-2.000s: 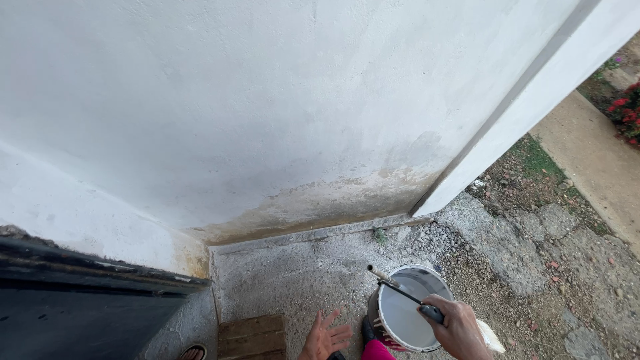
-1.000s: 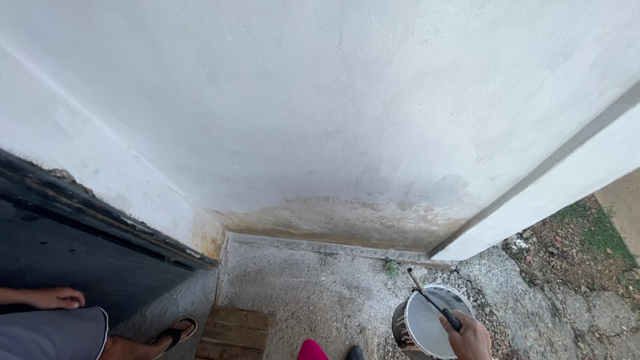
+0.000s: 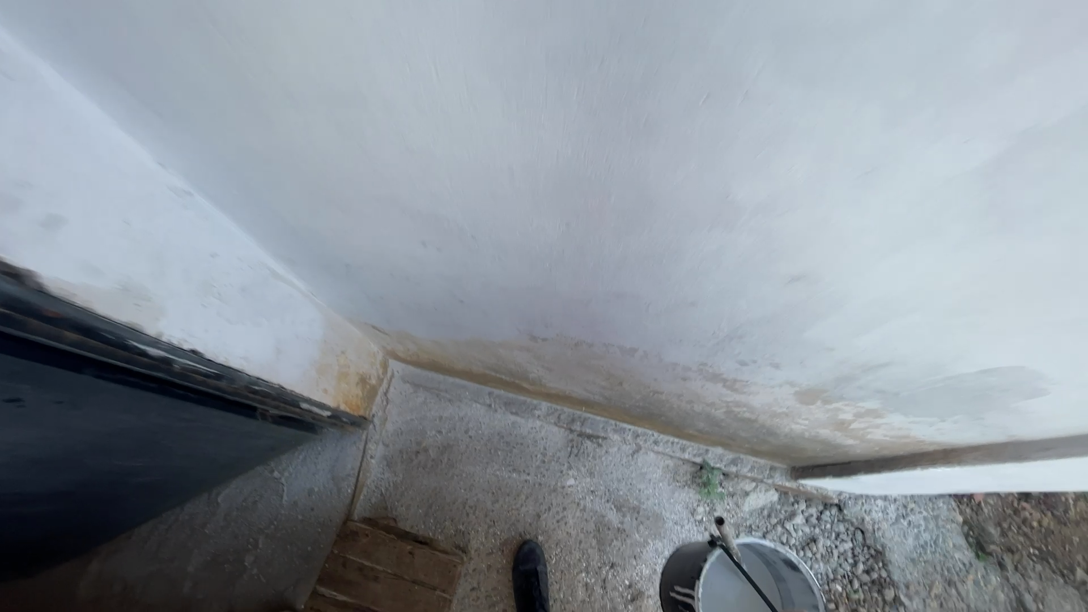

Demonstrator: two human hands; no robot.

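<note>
A dark bucket with a pale rim (image 3: 701, 586) stands on the concrete ground at the bottom right, with whitish liquid in it. Across its mouth slants a thin black rod with a pale metal end (image 3: 738, 557), part of a hand tool. The rod's lower part runs out of the frame; only a blurred sliver at the bottom edge may be my right hand, too little to tell its hold. My left hand is out of view. A painted wall (image 3: 595, 212) with a stained, peeling base fills most of the view.
A dark shoe (image 3: 530, 578) is on the concrete near a wooden board (image 3: 391, 568). At the left is a dark door (image 3: 127, 442) with a worn frame. A small green plant (image 3: 711, 481) grows by the wall's base; gravel (image 3: 841, 540) lies right of the bucket.
My left hand, in view two seconds ago, is gone. My right hand, seen earlier on the tool's handle, has nearly left the frame. The other person at the left is out of view. The view has shifted.
</note>
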